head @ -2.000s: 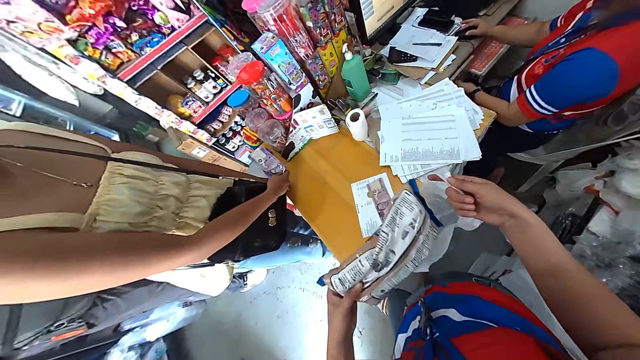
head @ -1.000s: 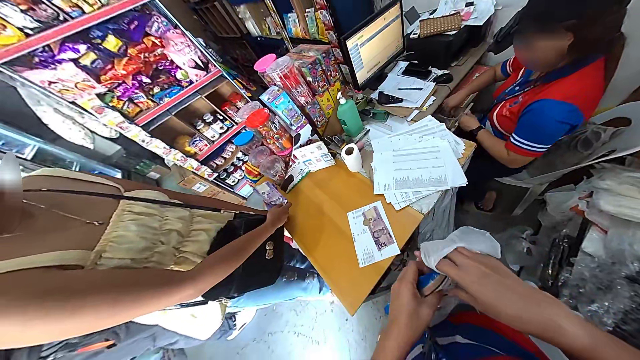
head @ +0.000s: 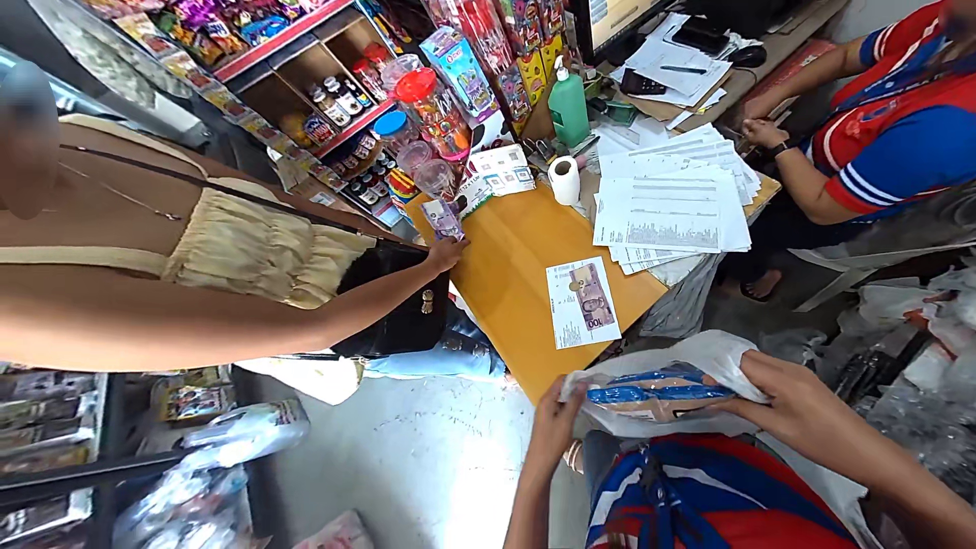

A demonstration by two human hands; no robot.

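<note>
My left hand grips the left rim of a white plastic bag, and my right hand grips its right rim. Inside the bag lies a blue-and-tan package, its lower part hidden by the plastic. Beyond the bag, a printed paper slip rests on the yellow-brown tabletop. A purple banknote and a coin lie on the slip. At the table's far left edge, another person's hand holds a purple banknote.
Stacked printed sheets, a paper roll and a green pump bottle stand or lie at the table's far side. Candy jars are beyond the left corner. A seated co-worker is at the right; plastic bags lie below.
Two seconds ago my left hand held a printed wrapped bundle; one second ago both hands were together on white plastic. Now they are apart, with the bag's mouth spread between them.
</note>
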